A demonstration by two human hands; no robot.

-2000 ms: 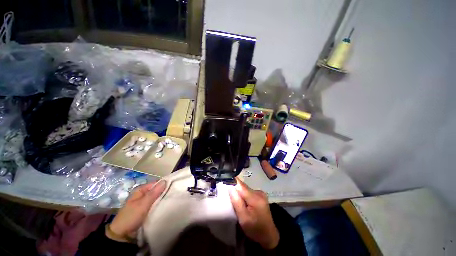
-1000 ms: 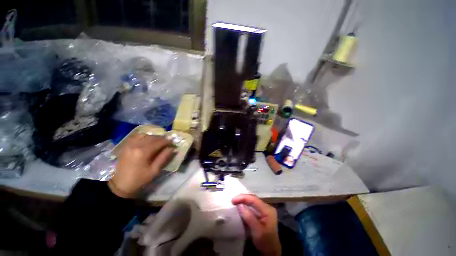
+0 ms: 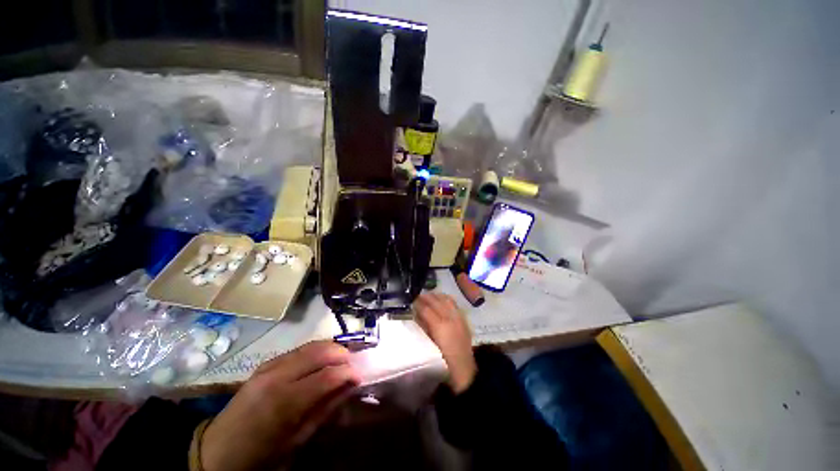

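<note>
The pale garment piece [image 3: 405,354] lies under the black head [image 3: 376,248] of the button-sewing machine, brightly lit. My left hand [image 3: 287,400] has its fingertips at the cloth's left edge, just below the small metal button clamp [image 3: 357,338]; what lies between the fingertips is hidden. My right hand [image 3: 449,338] is on the cloth's right side, fingers bent over its edge beside the machine head. A small white disc [image 3: 370,399], perhaps a button, shows below the cloth's front edge. The beige button tray [image 3: 221,296] with white buttons stands left of the machine.
A lit smartphone [image 3: 502,246] leans right of the machine, near a brown cylinder [image 3: 470,289] and the control panel [image 3: 449,195]. Crumpled plastic bags [image 3: 138,345] and a black bag [image 3: 138,216] lie at left. Another pale tabletop [image 3: 737,386] is at right.
My left hand has left the button tray and come to the cloth beside the clamp. My right hand has moved up beside the machine head. The view has shifted, and the phone's screen picture differs.
</note>
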